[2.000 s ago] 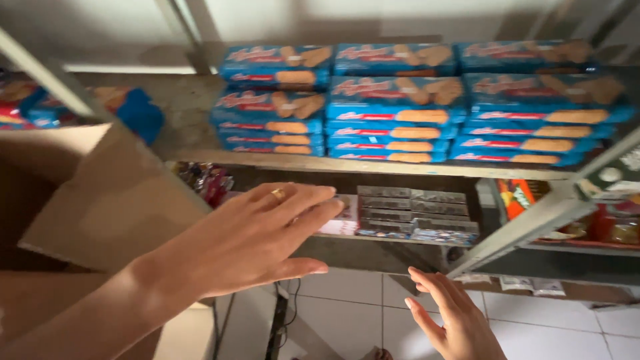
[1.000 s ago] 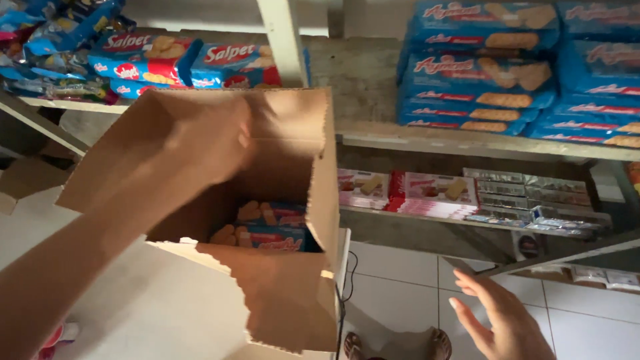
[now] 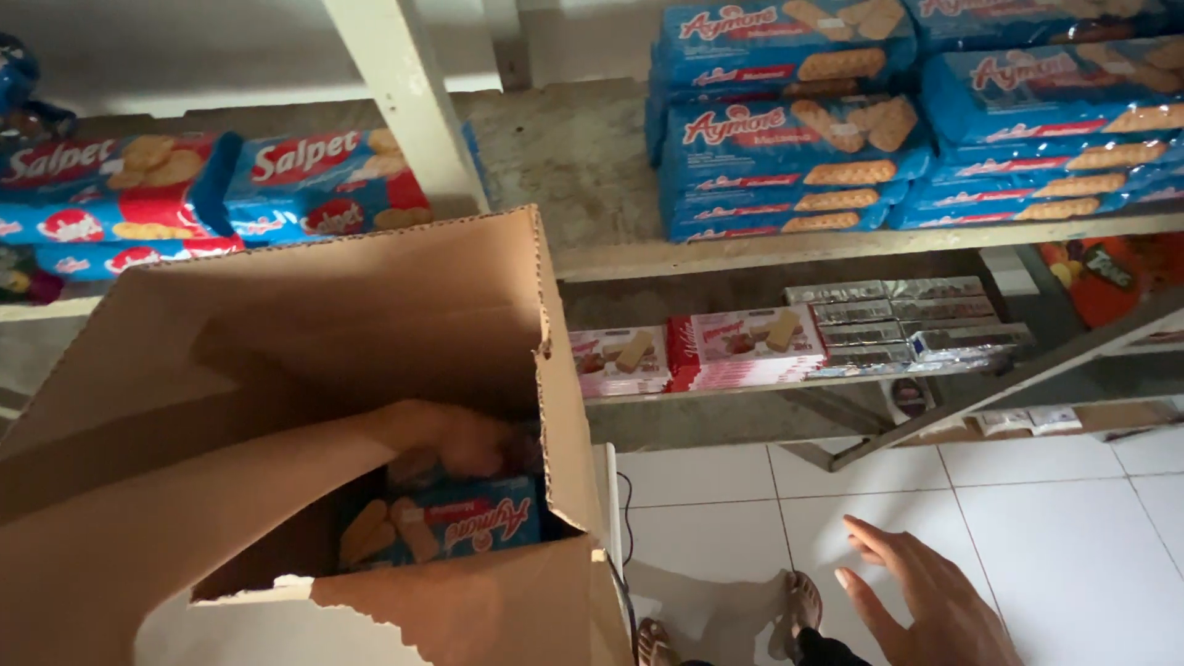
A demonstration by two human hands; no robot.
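My left hand reaches down inside an open cardboard box, over the packs there. Its fingers are in shadow and blurred, so whether they grip a pack cannot be told. Beneath it in the box lies a blue Aymoré biscuit pack. My right hand hangs over the tiled floor, holding nothing, fingers apart. Stacked blue Aymoré biscuit packs stand on the upper shelf at the right.
Salpet cracker packs lie on the shelf behind the box. A metal shelf post rises beside them. Lower down, wafer packs and silvery packs fill part of a shelf. A diagonal brace crosses at right; my feet are below.
The view has swung left towards the box since the earliest frame. My left hand has gone from in front of the shelves down into the box. My right hand stays apart and holds nothing.
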